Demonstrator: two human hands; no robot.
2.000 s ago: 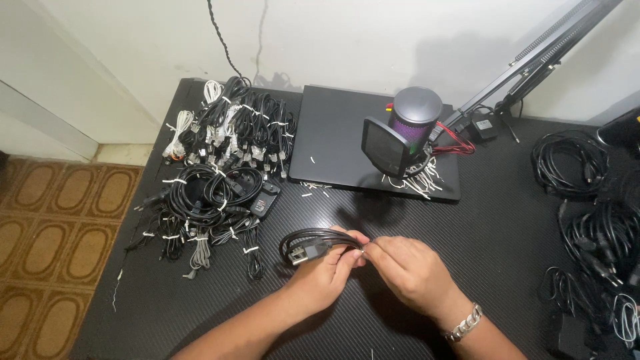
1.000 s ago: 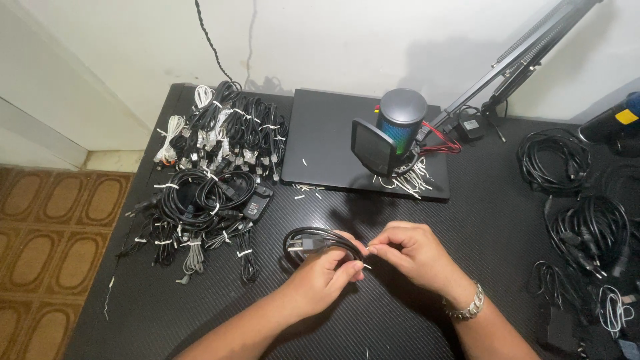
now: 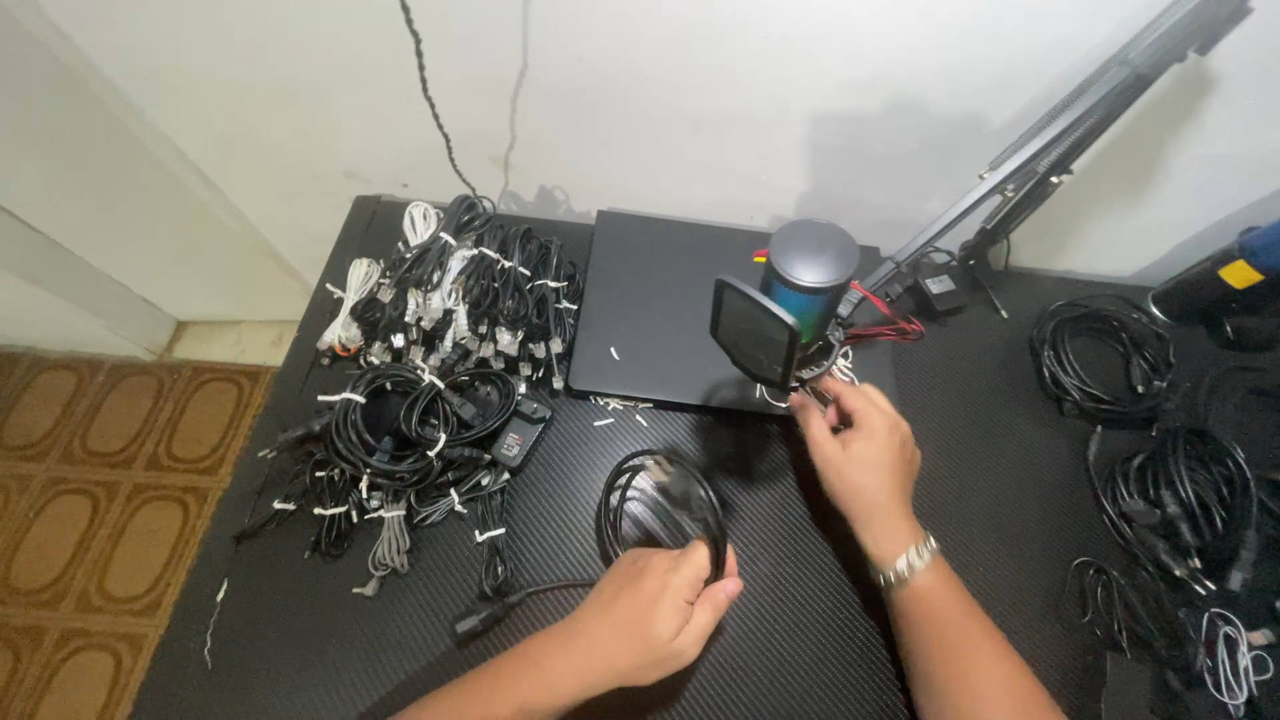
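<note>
My left hand (image 3: 665, 610) grips a coiled black power cable (image 3: 612, 500) near the middle of the table. One connector (image 3: 482, 620) of that cable trails on the tabletop to the left of my wrist. My right hand (image 3: 860, 445), with a metal bracelet at the wrist, reaches to the front edge of the closed black laptop (image 3: 655, 300). Its fingertips are at a small pile of white ties (image 3: 845, 368) under the microphone (image 3: 812, 265); whether they pinch a tie cannot be made out.
Tied cable bundles (image 3: 505, 285) and coiled black cables (image 3: 370, 430) with a power adapter (image 3: 521, 434) cover the left side. A pop filter (image 3: 755, 335) and boom arm (image 3: 1040, 130) stand behind my right hand. More coiled cables (image 3: 1105, 355) lie on the right.
My right hand has left the cable coil and moved forward to the white ties by the laptop. The left hand still holds the coil, and a connector end now lies on the table.
</note>
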